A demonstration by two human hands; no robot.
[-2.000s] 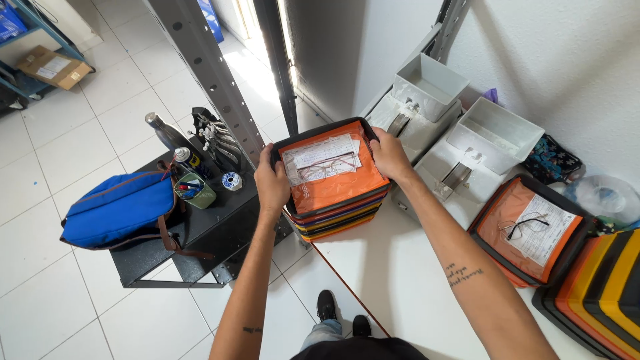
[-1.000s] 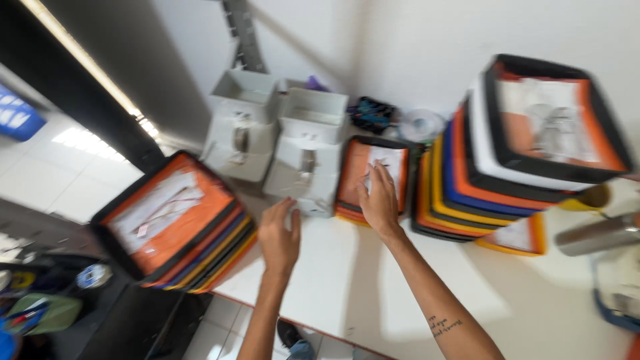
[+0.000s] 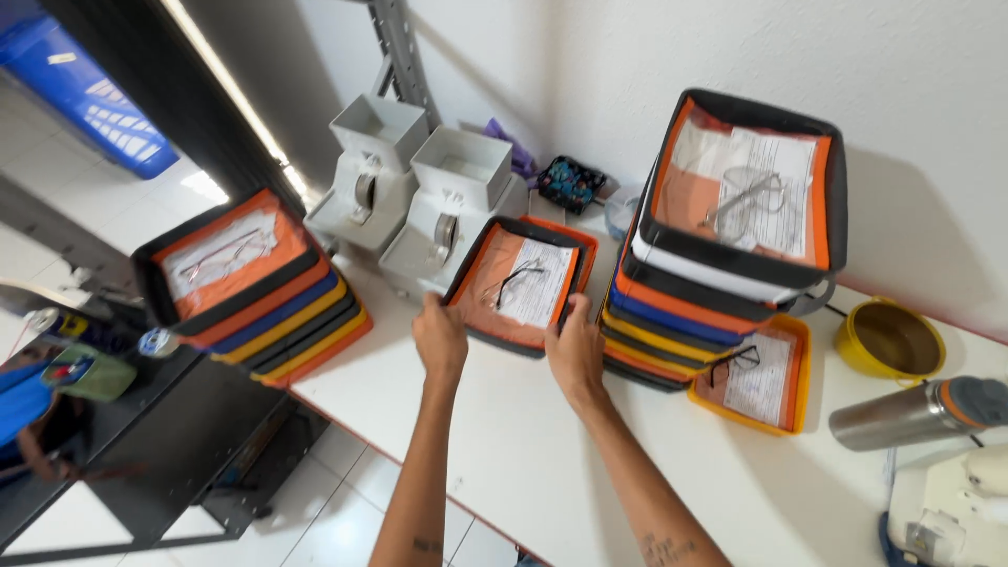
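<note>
Both hands grip the near corners of a black tray in the middle of the white table. My left hand is at its left corner, my right hand at its right corner. Inside lie dark-framed eyeglasses on a printed sheet and orange plastic. An orange tray shows under or behind its far edge. To the left stands a stack of colored trays with eyeglasses in the top one. A taller tray stack rises on the right, the top tray also holding eyeglasses.
Two grey bench machines with square basins stand behind. A yellow tray with eyeglasses, a yellow pot, a steel bottle and a white device are at right. A patterned pouch lies near the wall.
Two seconds ago both hands held the left tray stack; they have let go of it. It now stands at the table's left edge, and my hands have closed on the middle tray. The view has swung right.
</note>
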